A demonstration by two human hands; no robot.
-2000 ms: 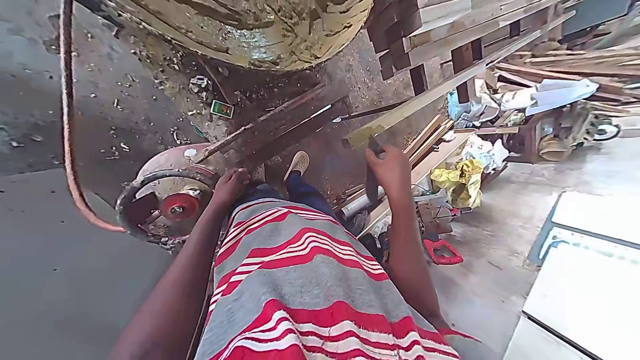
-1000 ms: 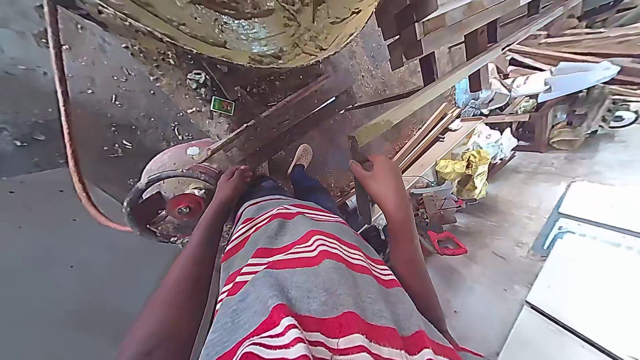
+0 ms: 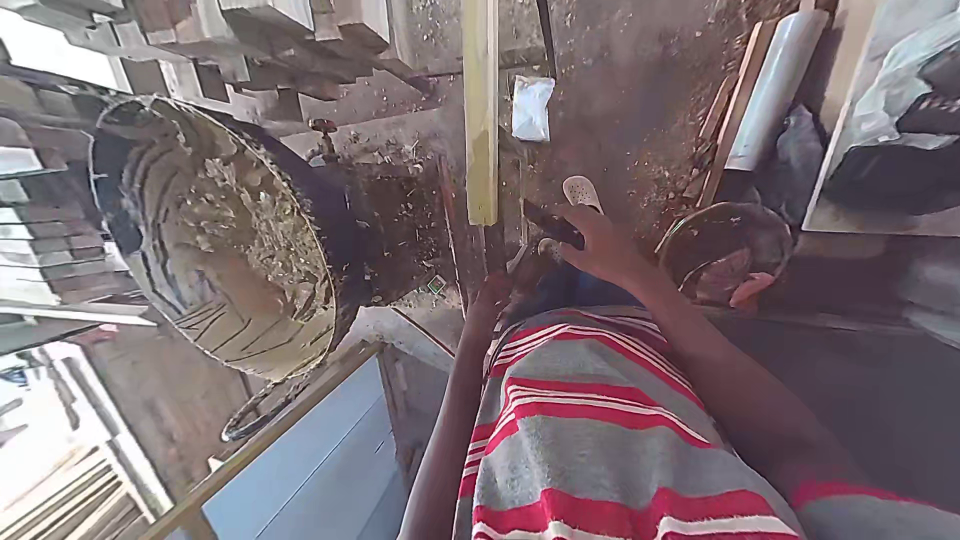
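My right hand (image 3: 600, 244) is closed around a dark, flat hand tool (image 3: 555, 223), whose exact kind is unclear; it points up and left. To its left, my left hand (image 3: 489, 294) is low in front of my body, at the near end of a dark bar (image 3: 493, 251); blur hides whether the fingers grip it. Just above that hand, a long yellowish wooden beam (image 3: 481, 112) ends over the bar and runs away to the top edge.
A large round tub (image 3: 326, 300) with muddy residue stands left, below stacked timber (image 3: 277, 45). A white packet (image 3: 532, 109) lies beyond my sandal (image 3: 581, 191). At right are a bucket (image 3: 727, 255), a plastic roll (image 3: 780, 82) and a board (image 3: 892, 223). Blue panels (image 3: 307, 457) are lower left.
The view has swung strongly, bringing the tub to the left and the bucket into sight. My right hand still holds the dark tool. The red-centred wheel beside my left hand is out of view.
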